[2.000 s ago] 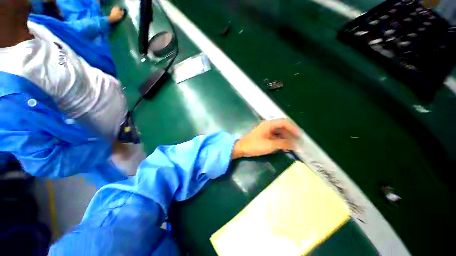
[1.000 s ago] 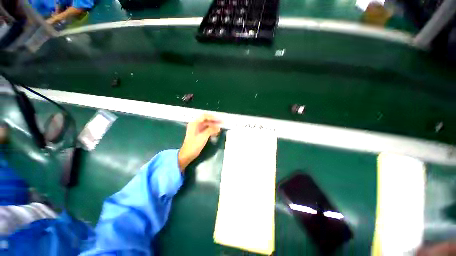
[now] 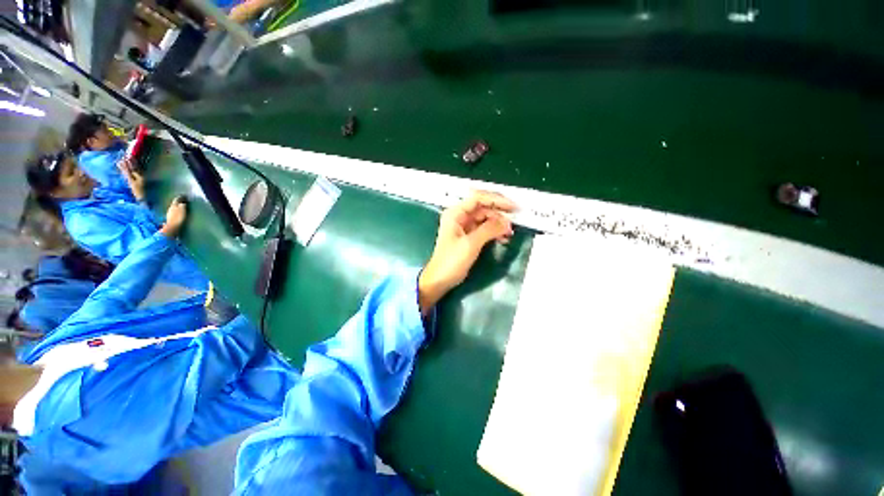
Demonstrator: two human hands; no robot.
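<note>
My left hand (image 3: pixel 467 240) reaches in from the lower left in a blue sleeve and rests at the pale rail. Its fingers are curled towards the thumb; whether something small is between them cannot be told. A white paper pad (image 3: pixel 580 368) with a yellow edge lies on the green bench just right of the hand, its top at the rail. A black smartphone (image 3: pixel 727 436) lies right of the pad, cut off by the lower edge. Small dark electronic units (image 3: pixel 476 151) lie on the green conveyor (image 3: pixel 601 107) beyond the rail. My right hand is out of the picture.
The rail (image 3: pixel 814 266) has dark scuffs above the pad. Left of my hand lie a clear bag (image 3: pixel 315 210), a round object (image 3: pixel 257 205) and a black box (image 3: pixel 272 267) with a cord. Several people in blue smocks (image 3: pixel 145 387) sit along the bench at left.
The view has swung left: the people are back in view and the second white sheet is gone. The piece of right hand at the lower right edge has left the picture. My left hand stays at the rail.
</note>
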